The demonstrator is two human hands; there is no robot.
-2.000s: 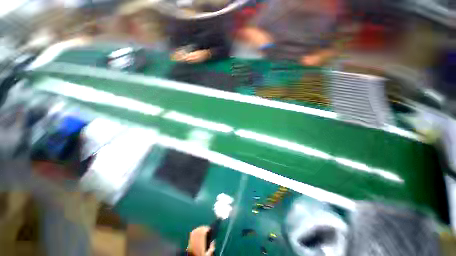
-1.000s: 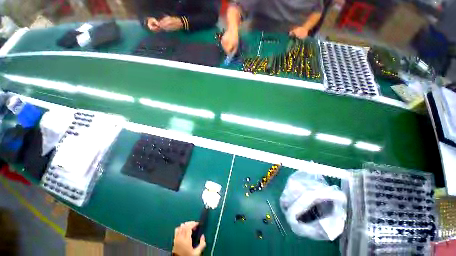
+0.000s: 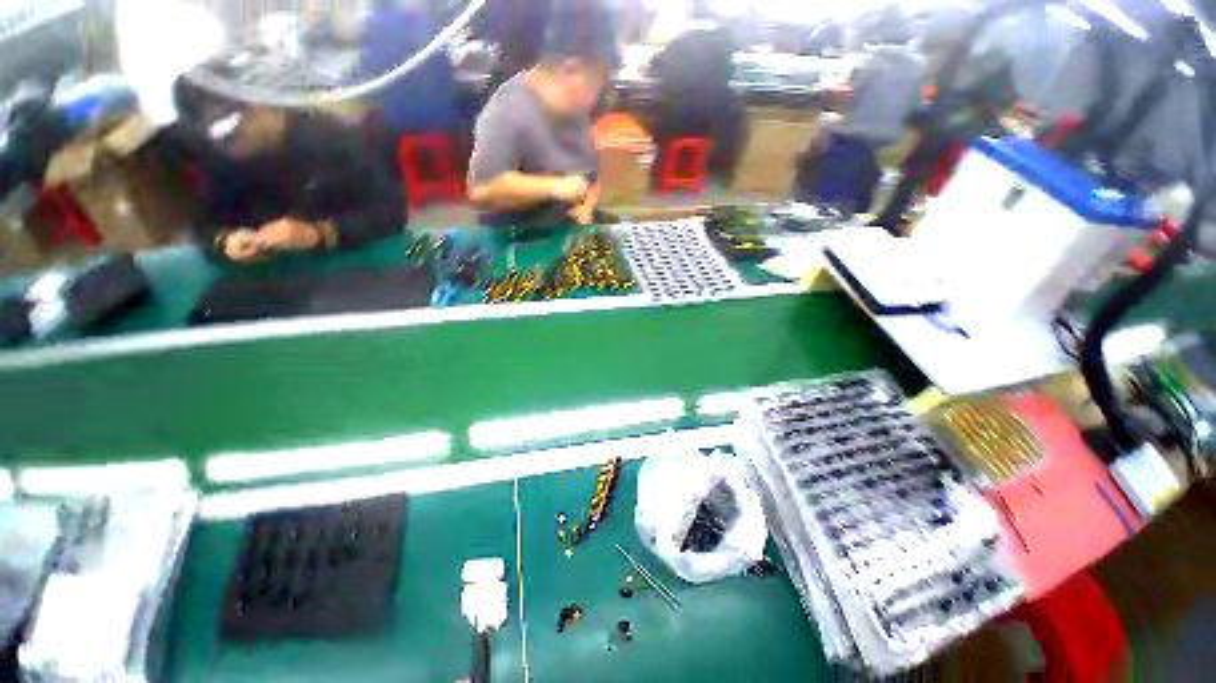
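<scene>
Neither of my hands shows clearly; both are beyond the picture's bottom edge. A tool with a white lumpy head (image 3: 484, 595) and black handle lies on the green bench, its handle running down to the bottom edge. The black foam tray (image 3: 315, 567) lies left of it, with rows of small dark units. Right of the tool, beyond a pale line, are a yellow-and-black row of small parts (image 3: 604, 496), several loose pieces and a thin rod (image 3: 650, 578).
A crumpled clear bag (image 3: 700, 514) holds something dark. Stacked clear trays (image 3: 880, 500) stand right of it. Another clear tray with a white sheet (image 3: 100, 600) is at far left. The green conveyor (image 3: 400, 380) runs across; two people sit beyond it. A white box with blue lid (image 3: 1027, 234) stands upper right.
The view has swung up and right, sharper than two seconds ago. The hand earlier at the tool's black handle has dropped out of the bottom of the picture.
</scene>
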